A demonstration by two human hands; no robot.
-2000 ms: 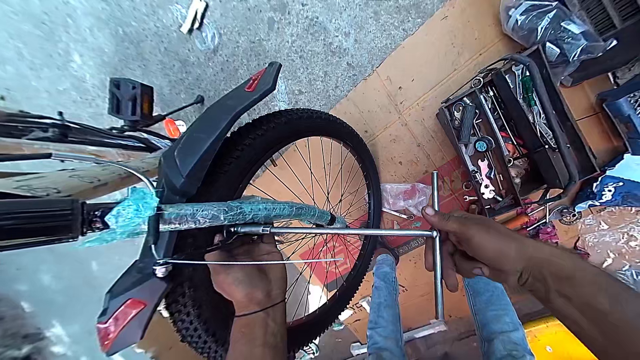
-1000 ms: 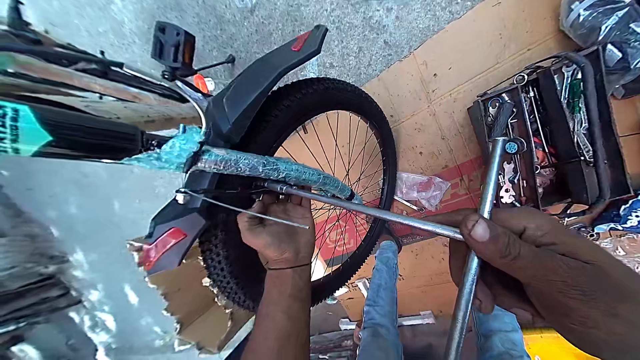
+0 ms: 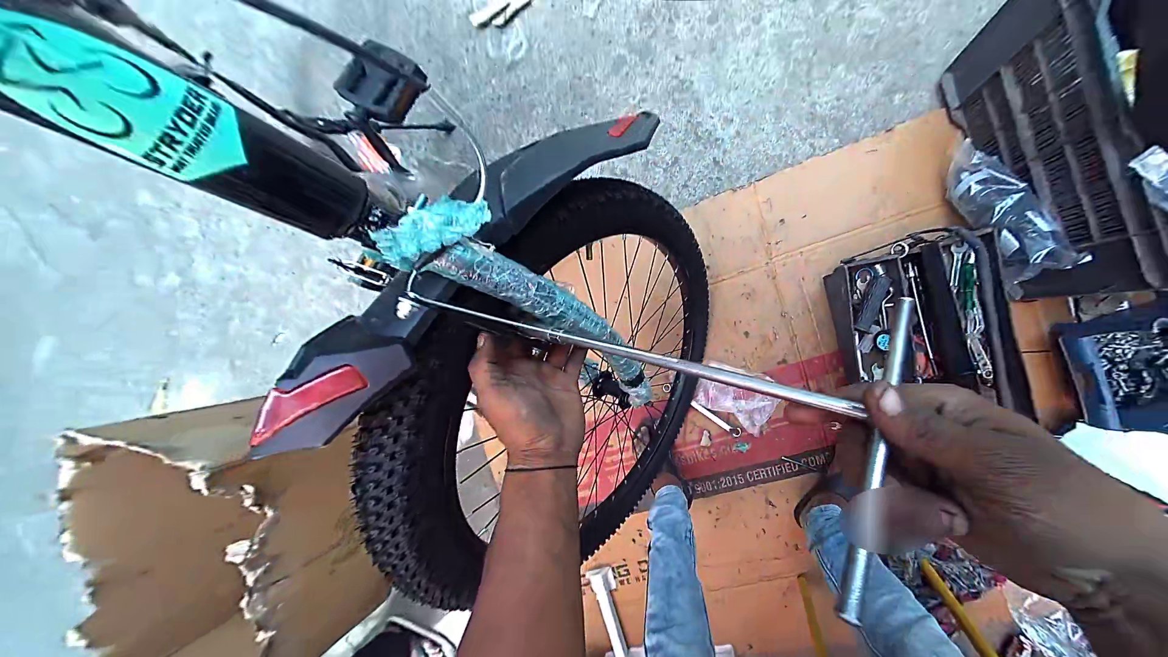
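Observation:
My right hand (image 3: 940,456) grips the crossbar of a steel T-handle wrench (image 3: 766,383), near where its long shaft joins. The shaft runs left across the bicycle's front wheel (image 3: 693,274) to the fork crown area by the black mudguard (image 3: 538,173). My left hand (image 3: 529,401) is raised palm up under the shaft, beside the tyre. Its fingertips are at dark parts behind the fork; what they hold is hidden. Plastic wrap covers the fork leg (image 3: 547,297) and the crown.
An open toolbox (image 3: 839,319) with spanners stands on cardboard (image 3: 766,228) at the right. Near it are a plastic bag (image 3: 1004,210), a black crate (image 3: 1049,137) and a tray of small hardware (image 3: 1131,365). A spanner (image 3: 716,418) lies by the wheel; torn cardboard (image 3: 164,511) stands at the lower left.
The wrench's crossbar has turned a little and my right hand has shifted its grip on it. The thin silver rod or cable by the fork now lies along the wrench shaft. The view has shifted.

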